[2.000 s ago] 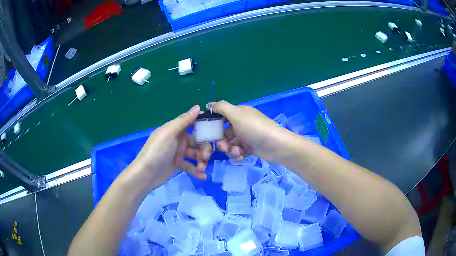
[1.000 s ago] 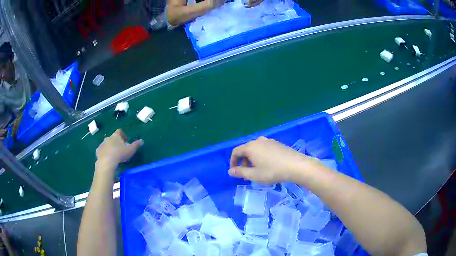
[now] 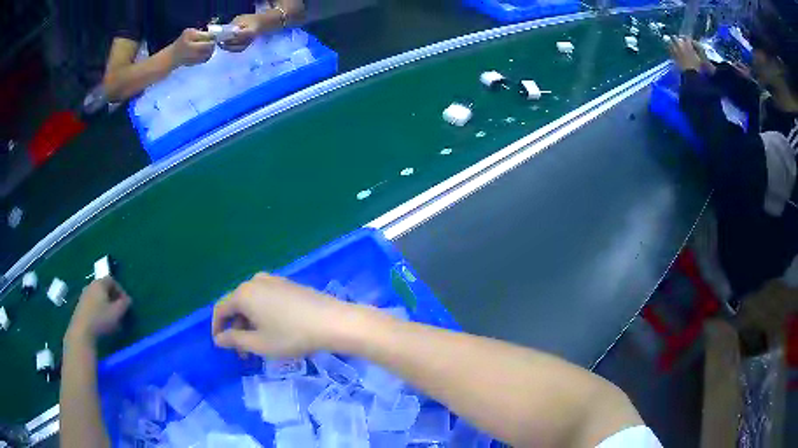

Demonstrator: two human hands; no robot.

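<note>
My left hand (image 3: 99, 311) is over the green belt at the left, its fingertips right beside a white block unit with a black end (image 3: 103, 267). I cannot tell whether it grips the unit. My right hand (image 3: 267, 317) hangs over the blue plastic bin (image 3: 346, 245), fingers curled; nothing shows in it, but the inside of the grasp is hidden. Clear shells (image 3: 280, 401) lie loosely piled in the bin below. Other white units lie on the belt near my left hand, one with a thin lead (image 3: 45, 360).
The green conveyor belt (image 3: 262, 184) curves past the bin, with a bright side rail (image 3: 490, 162). More units (image 3: 457, 114) lie farther up it. Across the belt, a person's hands hold a small white piece over another blue bin (image 3: 236, 114). Another person (image 3: 744, 175) is at the right.
The view has turned right, showing more of the people at both sides. The assembled unit held in both hands two seconds ago is gone from view there. My left hand has moved up to a belt unit.
</note>
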